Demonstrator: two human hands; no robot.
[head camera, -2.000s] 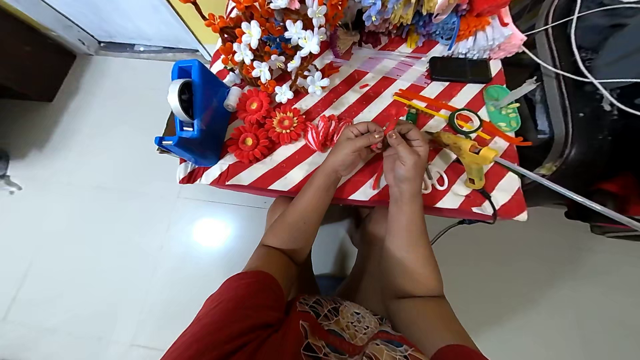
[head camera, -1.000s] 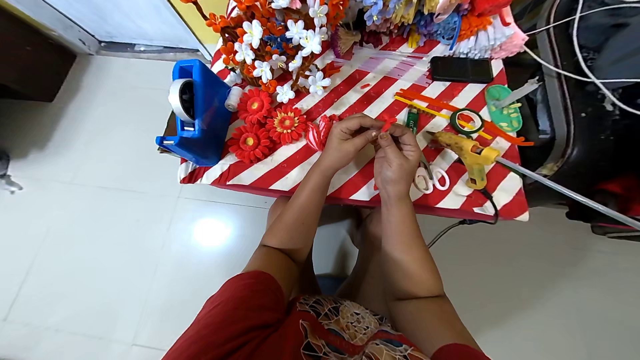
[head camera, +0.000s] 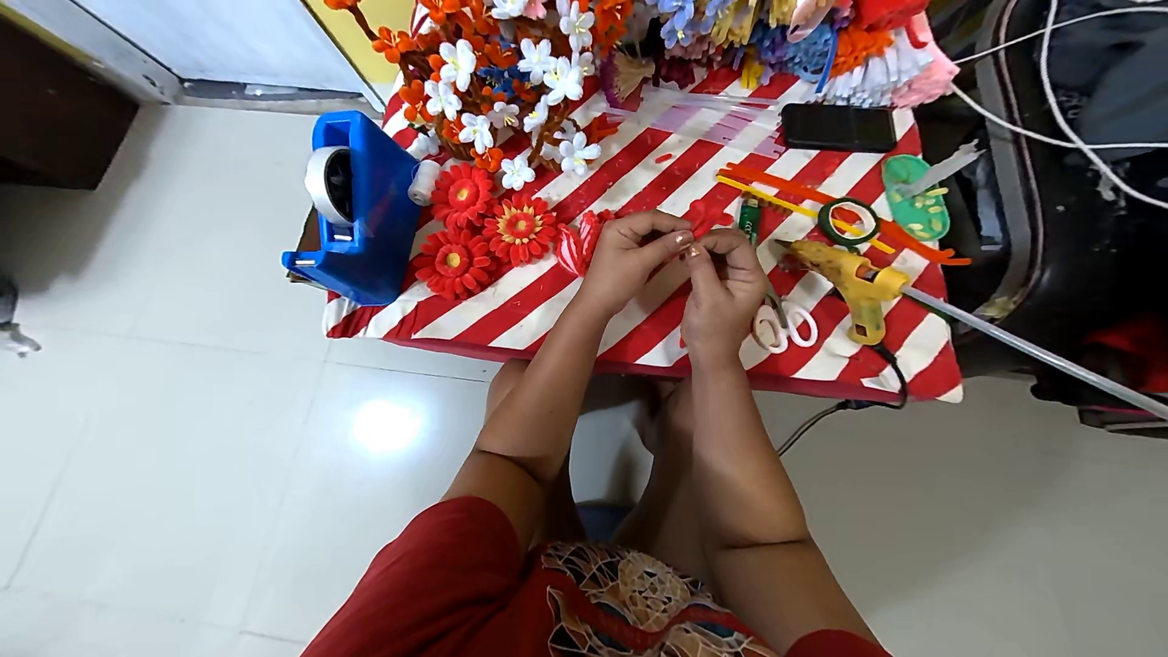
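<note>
My left hand (head camera: 630, 255) and my right hand (head camera: 725, 292) meet over the striped cloth, fingertips pinching a small red fuzzy piece (head camera: 708, 217), of which a petal-like part shows beyond them. Beside my left hand lies a red-and-white looped piece (head camera: 577, 246), partly hidden by it. Farther left are several red fuzzy flowers (head camera: 453, 261), one with a cream inner ring (head camera: 520, 228). White-handled scissors (head camera: 772, 327) lie just right of my right wrist, their blades partly hidden. A green-handled tool (head camera: 749, 219) lies behind my right fingers.
A blue tape dispenser (head camera: 374, 219) stands at the left edge. A yellow glue gun (head camera: 853, 283) with a long glue stick, green tape roll (head camera: 849, 222), red and yellow pipe cleaners (head camera: 803, 205), green dish (head camera: 915, 196) and phone (head camera: 838, 127) are at right. Orange and white flowers (head camera: 538, 64) rise behind.
Both hands stay together on the red piece while the fingers shift. The red piece now shows more beyond the fingertips, and more of the scissors is uncovered than in the oldest frame.
</note>
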